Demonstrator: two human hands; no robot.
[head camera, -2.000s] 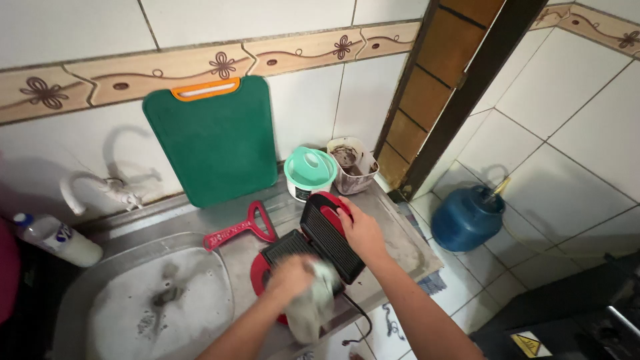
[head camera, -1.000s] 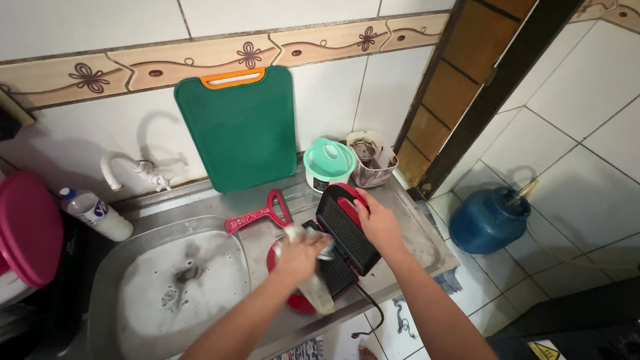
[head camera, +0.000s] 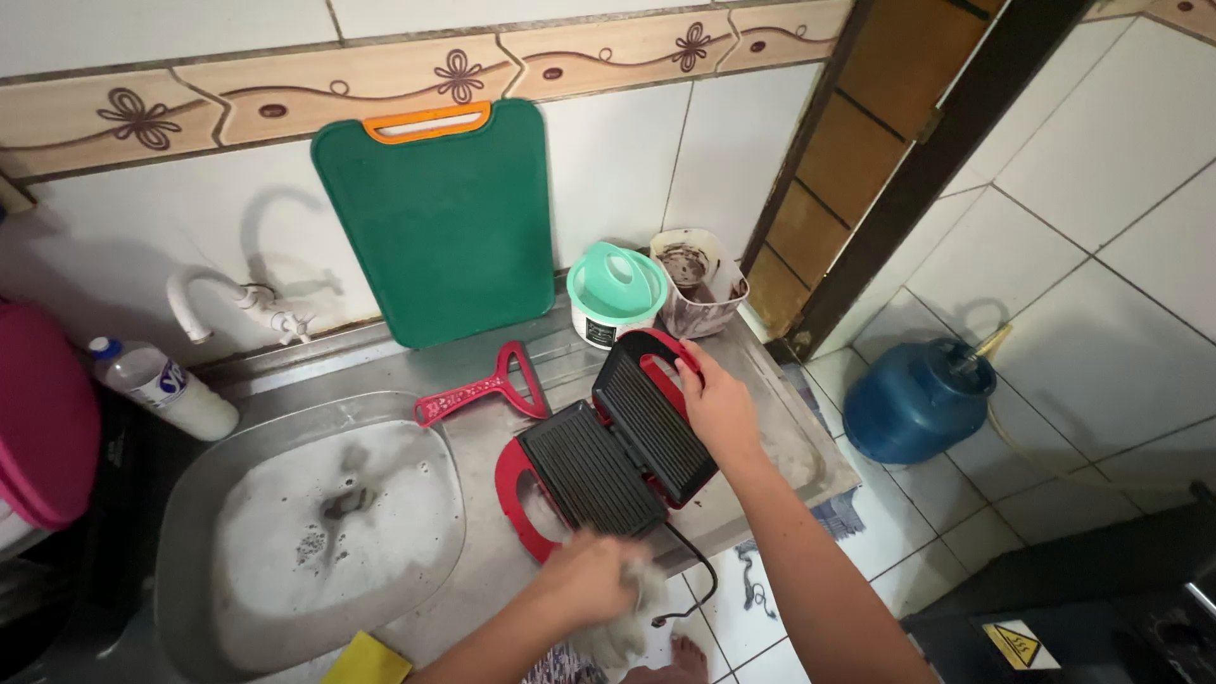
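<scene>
A red and black electric sandwich grill (head camera: 594, 467) lies unfolded on the steel draining board, its ribbed plates showing. My right hand (head camera: 719, 404) grips the red handle of its raised lid. Just beyond the near edge of the lower plate is my left hand (head camera: 591, 579), closed on a pale, damp-looking cloth (head camera: 622, 617) that is blurred. A black power cord (head camera: 711, 570) hangs from the grill over the board's edge. Behind the grill lies a red squeegee-like tool (head camera: 482, 388) with a triangular frame.
Left is the steel sink (head camera: 195, 570) with suds. A faucet (head camera: 271, 309), a plastic bottle (head camera: 166, 389), a yellow sponge or cloth (head camera: 366, 660), a green cutting board (head camera: 446, 228), a mint-lidded pot (head camera: 617, 294) and a stained plastic container (head camera: 701, 285) surround it. A blue gas cylinder (head camera: 917, 404) stands on the floor.
My left hand and the cloth have moved off the ribbed plates toward the grill's near edge. My right hand has stayed on the lid handle.
</scene>
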